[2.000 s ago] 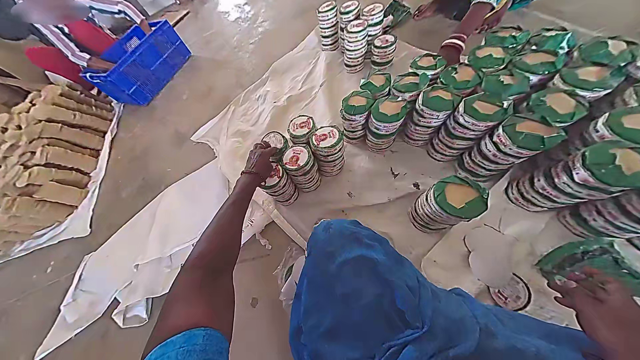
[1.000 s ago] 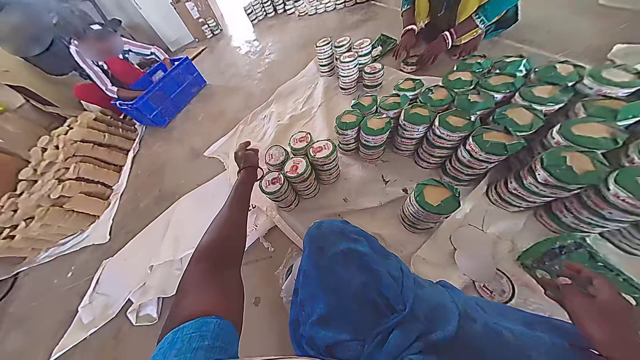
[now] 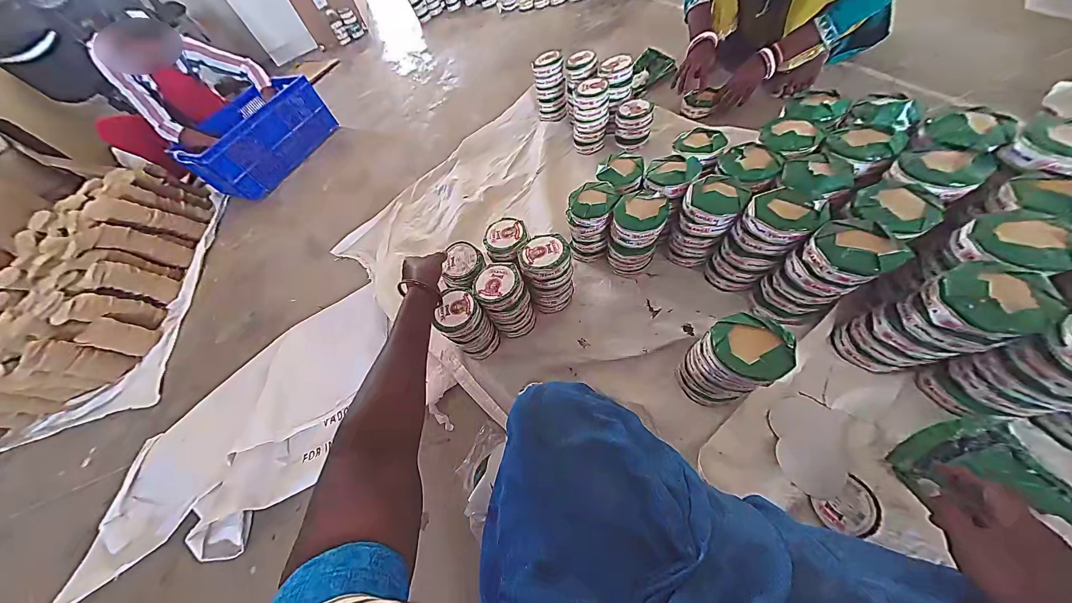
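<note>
My left hand (image 3: 424, 270) rests against the left side of a small cluster of stacks of round labelled discs (image 3: 502, 289); its fingers are partly hidden, so a grip cannot be told. At the lower right, my right hand (image 3: 976, 502) holds or presses a green wrapper sheet (image 3: 963, 452). Near it lie white paper discs (image 3: 811, 448) and a round printed label (image 3: 847, 505). A single stack with a green wrapped top (image 3: 737, 356) stands on the white sheet between my hands.
Many green-topped stacks (image 3: 863, 247) fill the right side. Another person's hands (image 3: 729, 79) touch a short stack at the top. A person at upper left reaches into a blue crate (image 3: 260, 142). Brown paper-wrapped rolls (image 3: 109, 285) lie on a sheet at left.
The view has shifted, showing more of the floor at the top. My left hand has moved from the top of a stack to the cluster's left side.
</note>
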